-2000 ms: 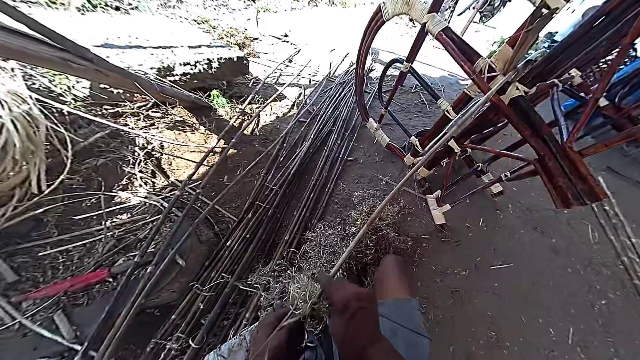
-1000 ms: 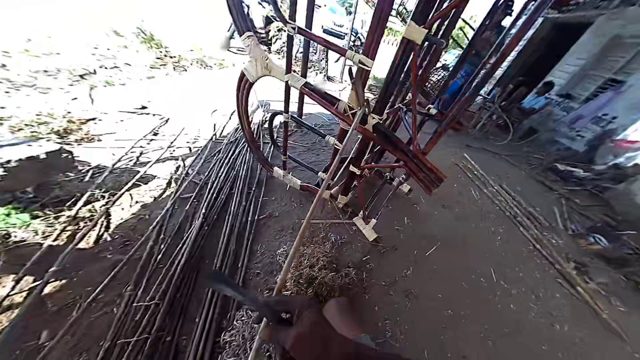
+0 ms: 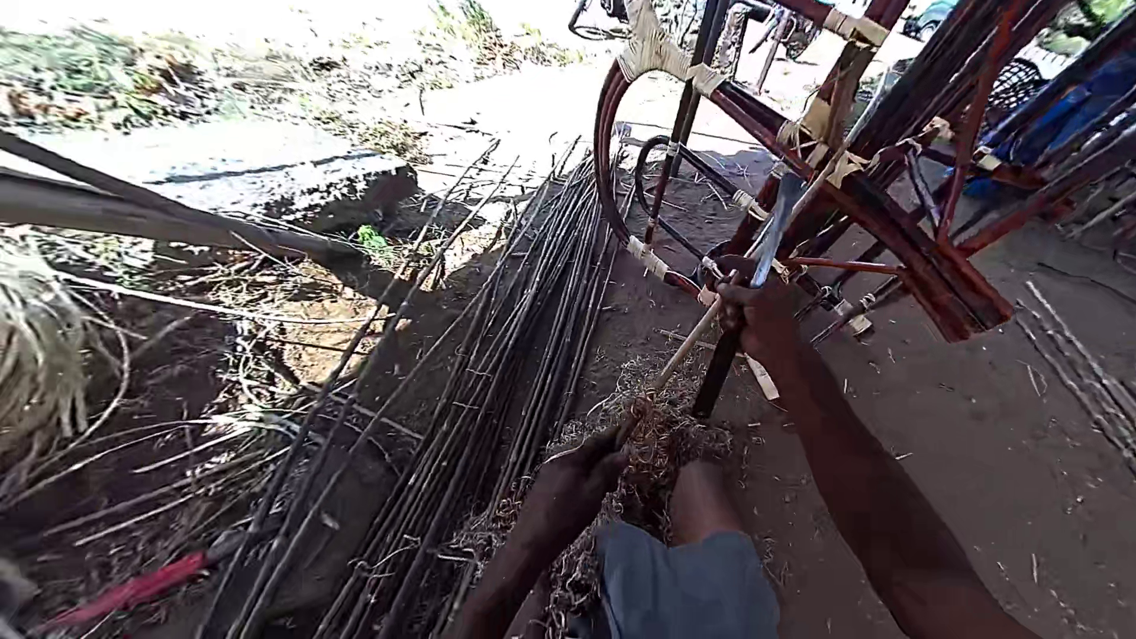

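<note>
A long pale cane [image 3: 688, 348] runs up from my lap toward a cane furniture frame [image 3: 919, 244] with pale wrapped joints. My left hand [image 3: 577, 484] is closed around the cane's lower part, just above my knee. Farther up, my right hand [image 3: 759, 306] grips a knife [image 3: 777, 226] by its dark handle, the blade pointing up and lying close along the cane. Whether the blade's edge touches the cane cannot be told. Curly shavings [image 3: 639, 426] are heaped over and around my legs.
A bundle of long thin canes [image 3: 515, 328] lies on the ground at the left of my legs. Beyond are a stone slab [image 3: 266, 169], a thick pole [image 3: 160, 217], a coil of pale fibre strips [image 3: 35, 346] and a red-handled tool [image 3: 133, 590]. More canes [image 3: 1087, 382] lie at the far right.
My right hand, with the knife, has moved up along the cane, away from my body. My left hand is now plainly in view, lower on the cane. The view has swung left since one second ago.
</note>
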